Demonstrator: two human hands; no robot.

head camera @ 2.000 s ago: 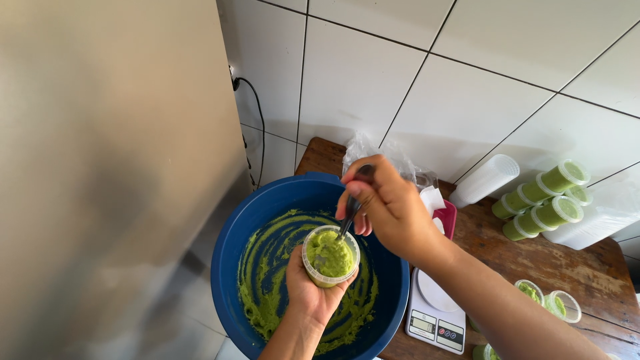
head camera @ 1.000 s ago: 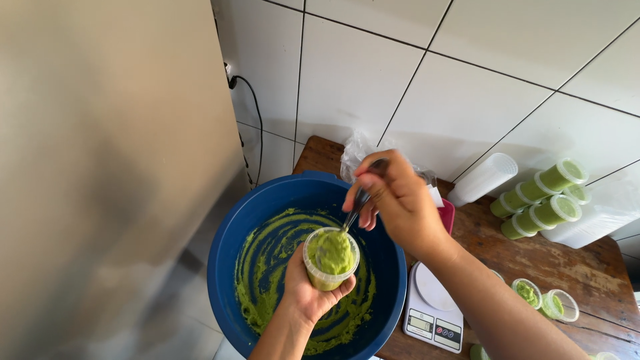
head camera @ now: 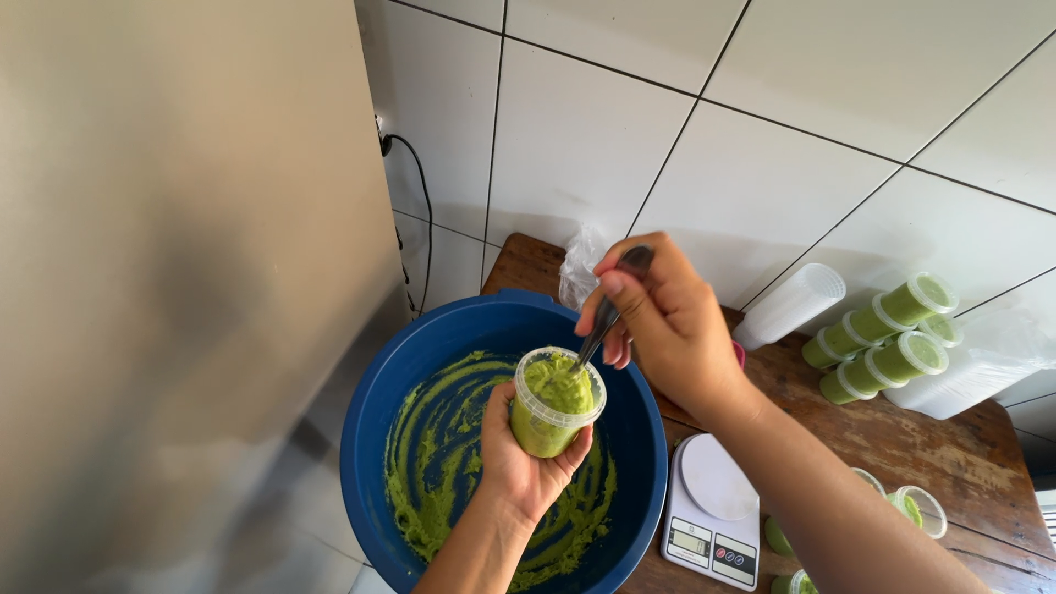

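My left hand [head camera: 528,474] is wrapped around a clear plastic cup [head camera: 546,425] filled with a thick green paste [head camera: 561,386]. In my right hand [head camera: 660,318] is the handle of a metal spoon [head camera: 601,322], whose lower end is sunk in the paste at the cup's top. Both hands are over a large blue plastic basin [head camera: 363,462], its inside smeared with the same green paste.
A white digital kitchen scale [head camera: 711,511] lies right of the basin on a wooden table [head camera: 891,437]. Stacked filled cups [head camera: 883,318], nested clear cups [head camera: 792,305] and a plastic bag [head camera: 582,268] are by the tiled wall. More cups [head camera: 920,511] stand at lower right. A large smooth panel [head camera: 190,247] fills the left.
The spoon stays in my right hand at the cup's mouth, and my left hand keeps hold of the cup. The paste at the top has changed shape.
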